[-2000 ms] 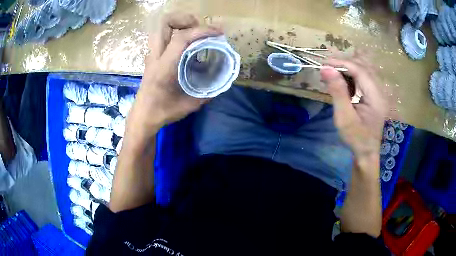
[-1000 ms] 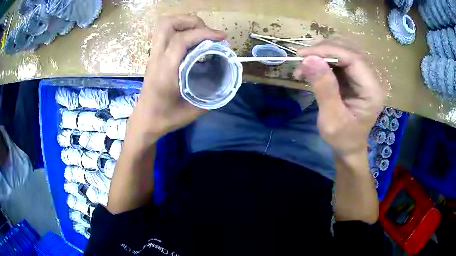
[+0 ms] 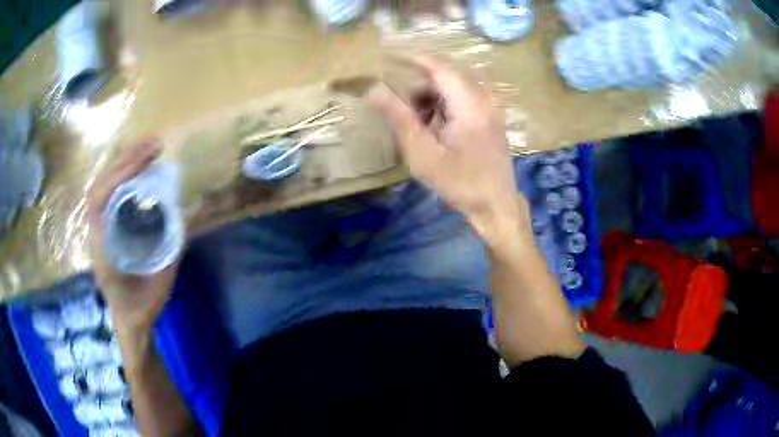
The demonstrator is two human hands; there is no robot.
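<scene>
My left hand (image 3: 128, 299) holds a pale grey tube-shaped part (image 3: 142, 224) at the bench's front edge, its round open mouth facing up towards me. My right hand (image 3: 457, 141) is raised over the bench to the right of the glue dish, thumb and fingers apart, with nothing seen in it; it is blurred. The oval glue dish (image 3: 272, 160) sits on the stained cardboard pad (image 3: 224, 175). Several thin pale sticks (image 3: 301, 126) lie beside and partly over the dish.
Ruffled parts (image 3: 645, 51) lie in ridged columns at the back right, with one ruffled part (image 3: 502, 17) beside them. A pale tube (image 3: 79, 51) is at the back left. Blue crates stand at my left (image 3: 38, 367) and right (image 3: 588, 230). A red stool (image 3: 628, 294) is at the right.
The view has swung right, so the bench items appear further left. The stick in my right hand is no longer there, and that hand has moved away from the tube. My left hand keeps the tube.
</scene>
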